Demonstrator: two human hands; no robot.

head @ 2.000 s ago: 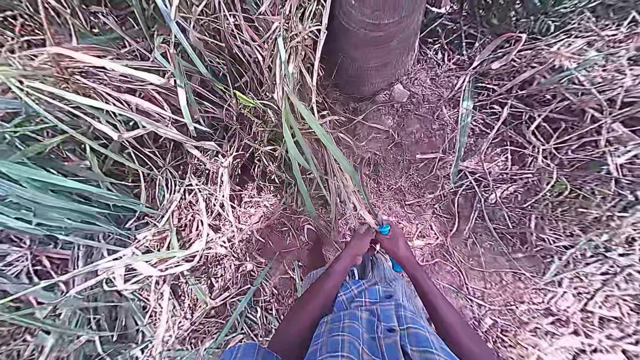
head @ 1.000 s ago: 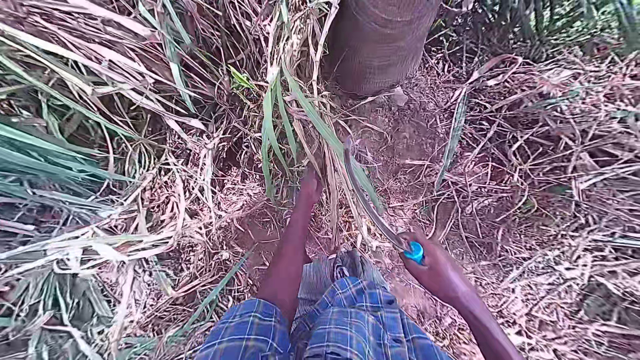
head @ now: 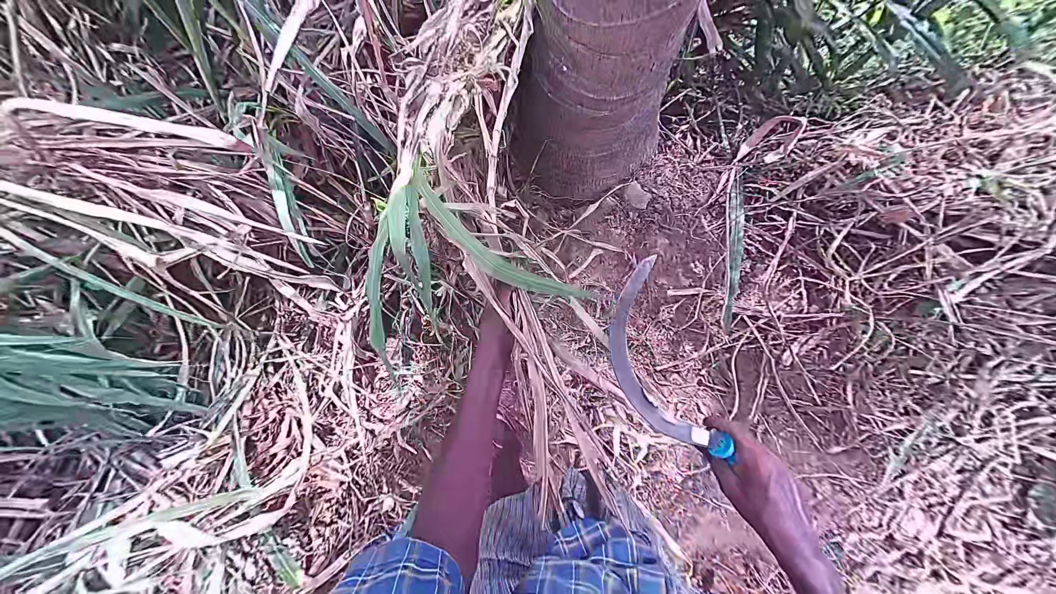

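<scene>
My right hand (head: pixel 747 466) is closed around the handle of a sickle, with a blue band showing at the grip. The sickle's curved metal blade (head: pixel 629 363) points up and away, toward the foot of the tree trunk. My left arm reaches forward into a clump of long dry and green grass blades (head: pixel 487 260); my left hand (head: pixel 497 289) is mostly hidden among the leaves, so its grip cannot be made out. Dry strands hang from there down toward my lap.
A thick ringed tree trunk (head: pixel 598 99) stands just ahead. Dry grass (head: pixel 148 214) is heaped at the left, with a bundle of green blades (head: pixel 82 384) at the left edge. Dry stalks (head: pixel 932 289) cover the ground at the right.
Two seconds ago my hands were together near my lap. They have parted: my left hand has moved forward into the grass, and my right hand with the sickle has moved right.
</scene>
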